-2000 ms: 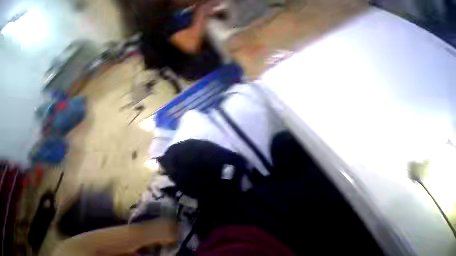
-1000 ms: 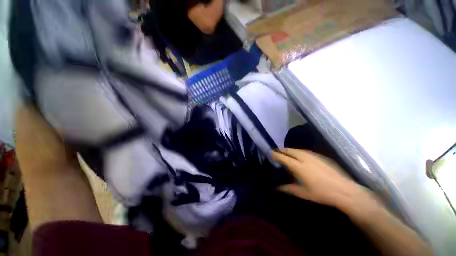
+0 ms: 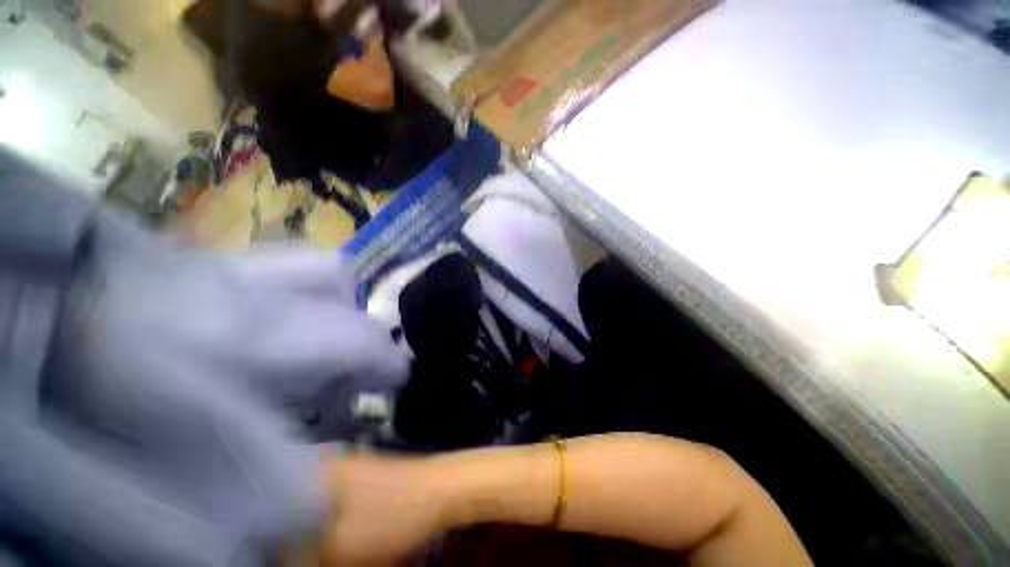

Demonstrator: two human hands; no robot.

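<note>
A pale grey garment (image 3: 188, 354) fills the left side, large and blurred, raised close to the camera. My right hand (image 3: 360, 504) reaches across the bottom from the right, a thin gold band on its wrist; it holds the garment's lower right edge, its fingertips blurred and partly hidden in cloth. My left hand is not visible. White pieces with a narrow black stripe (image 3: 521, 260) and black cloth (image 3: 443, 316) lie bunched in the middle, at a blue lattice basket (image 3: 410, 216).
The white table (image 3: 753, 177) spans the right side, its long edge running diagonally down to the lower right. Cardboard (image 3: 587, 66) covers its far left corner. A person in dark clothing (image 3: 332, 122) is beyond the basket. A pale rectangular plate (image 3: 964, 277) shows on the table at right.
My right hand has left the striped cloth and moved left to the grey garment. The garment is lower and nearer the camera. My left forearm has gone from sight.
</note>
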